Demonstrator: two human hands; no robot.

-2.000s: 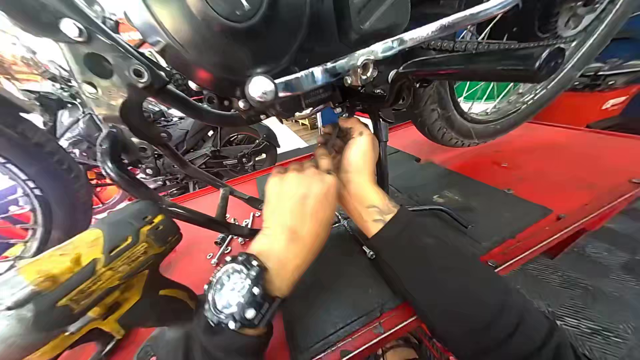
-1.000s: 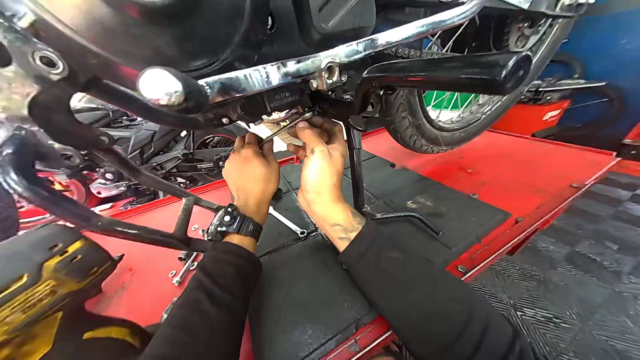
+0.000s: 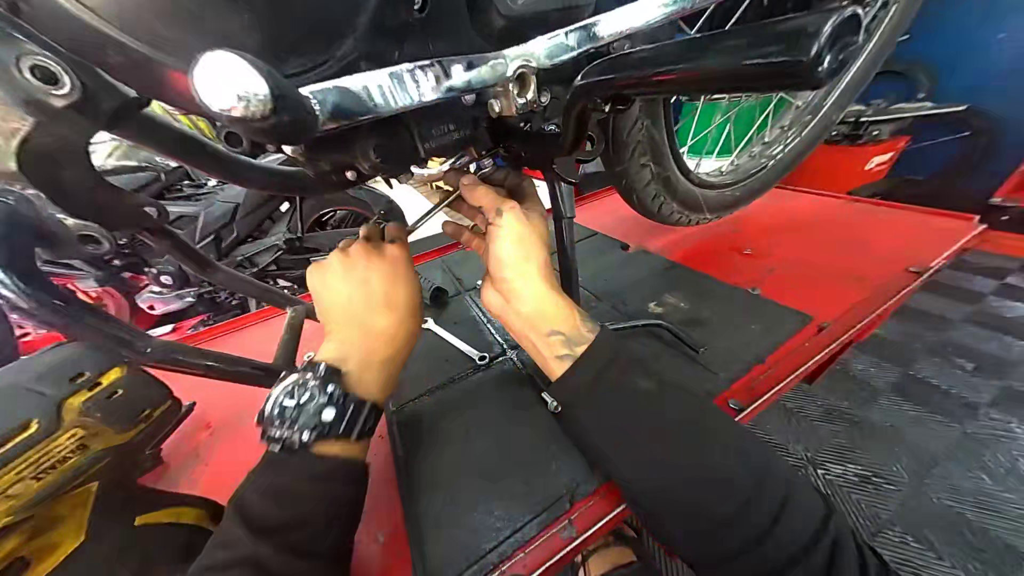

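My left hand (image 3: 364,304), with a black watch on the wrist, is closed around the lower end of a thin metal rod (image 3: 434,210), perhaps a tool shaft. The rod slants up to the right toward the underside of a motorcycle engine (image 3: 448,132). My right hand (image 3: 516,240) is raised just under the engine, its fingers at the upper part of the rod; whether they grip it is hard to tell. A chromed lever (image 3: 416,86) and a black footrest (image 3: 712,60) pass above the hands.
A combination wrench (image 3: 456,342) and a small bolt or socket (image 3: 550,402) lie on the black mat (image 3: 488,472) of the red lift table (image 3: 864,232). The black stand leg (image 3: 564,232) is right of my hands. Black frame tubes (image 3: 200,360) cross at left. The rear tire (image 3: 652,172) is behind.
One second ago both hands were close together under the engine. Now my left hand is lower, apart from the right, with the rod showing between them. The view has moved closer.
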